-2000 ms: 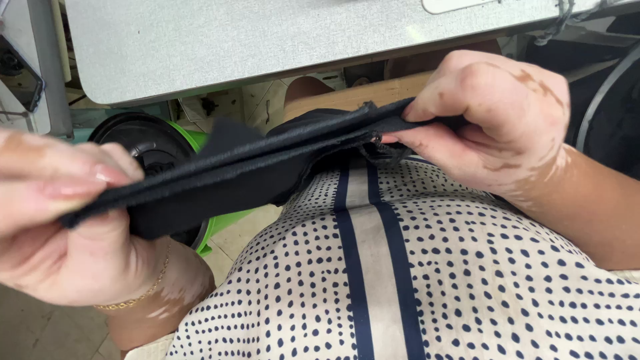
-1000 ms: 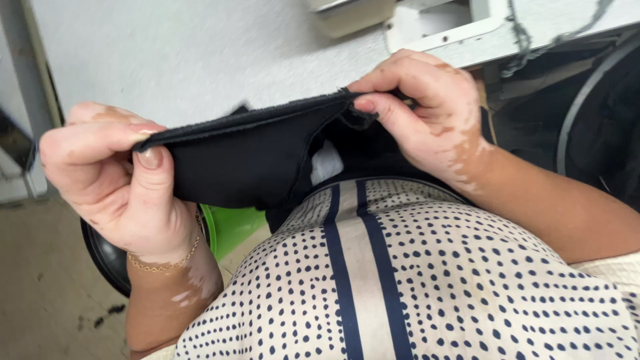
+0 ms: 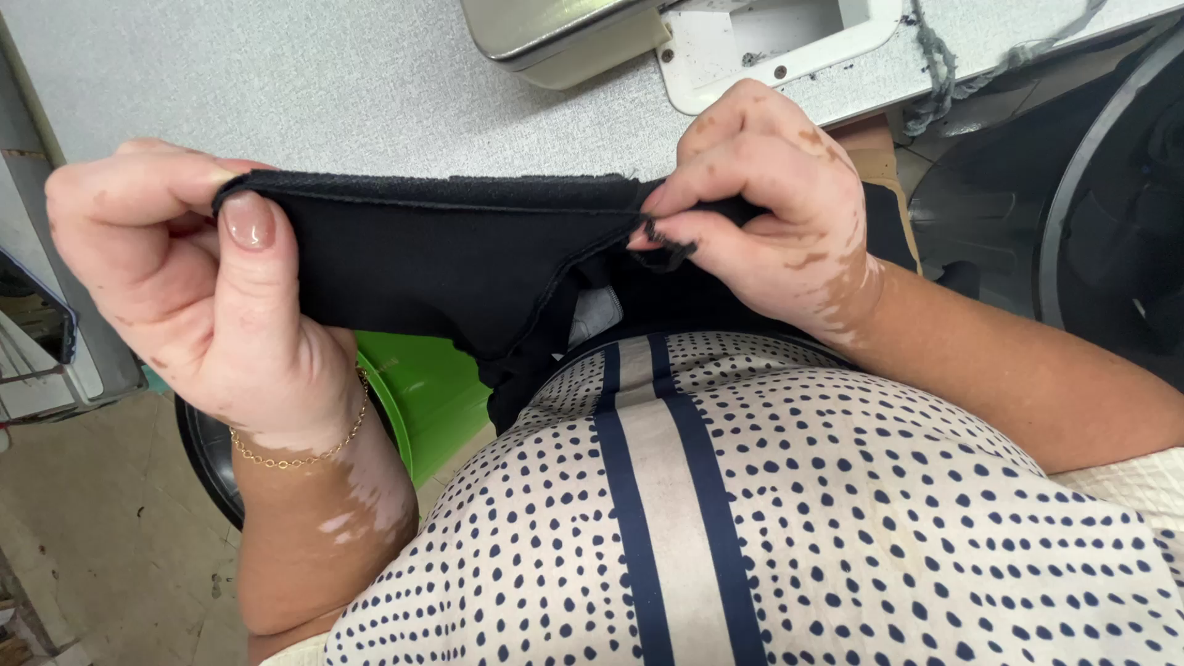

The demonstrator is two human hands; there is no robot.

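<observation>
A black fabric garment (image 3: 416,259) with an overlocked seam edge is stretched level between my two hands, in front of my body. My left hand (image 3: 222,277) pinches one end of the seam between thumb and fingers. At the other end, my right hand (image 3: 768,203) grips the edge between thumb and forefinger, beside a short dangling tail of dark thread (image 3: 668,252). The rest of the garment hangs down onto my lap, where a small whitish label (image 3: 595,314) shows in its folds.
Beyond the cloth is a light grey work table (image 3: 277,83) with a metal-and-cream machine part (image 3: 564,42) and a white frame (image 3: 777,55). A green bin (image 3: 421,398) stands below left, and a large black round container (image 3: 1110,203) at the right. Fluffy grey thread (image 3: 936,74) hangs over the table edge.
The garment was tilted and folded narrow two seconds ago; now its seam lies nearly level and a broader panel hangs below it. Both hands have kept hold of cloth. The view has shifted.
</observation>
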